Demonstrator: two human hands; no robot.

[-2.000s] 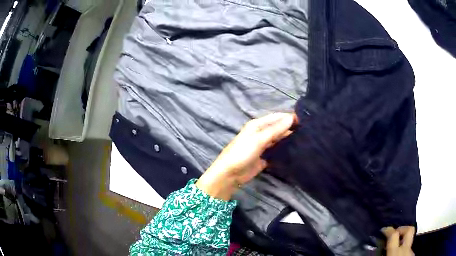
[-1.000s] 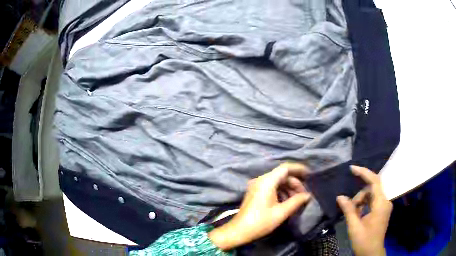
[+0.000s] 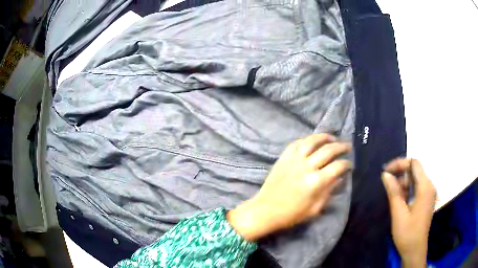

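Observation:
The denim jacket lies spread with its grey inside (image 3: 209,131) up. Its navy band (image 3: 375,78) runs down the right, with a small white label (image 3: 366,135). My left hand (image 3: 299,183) is palm down on the grey cloth, fingers curled at the band's inner edge and blurred; whether it pinches cloth is hidden. My right hand (image 3: 411,201) is at the band's outer edge, thumb and fingers closed around a small, slim dark thing that looks like thread snips (image 3: 412,180), mostly hidden in the hand.
The white table (image 3: 440,104) shows at the right with its curved edge. A blue crate (image 3: 461,230) is below it at the lower right. A pale bin (image 3: 26,172) stands at the left. Navy cloth with silver buttons (image 3: 91,227) lies at the lower left.
The view has shifted, and the navy outside and pocket flap no longer show. My left hand has moved up along the band's inner edge. My right hand has moved right and up from the lower band.

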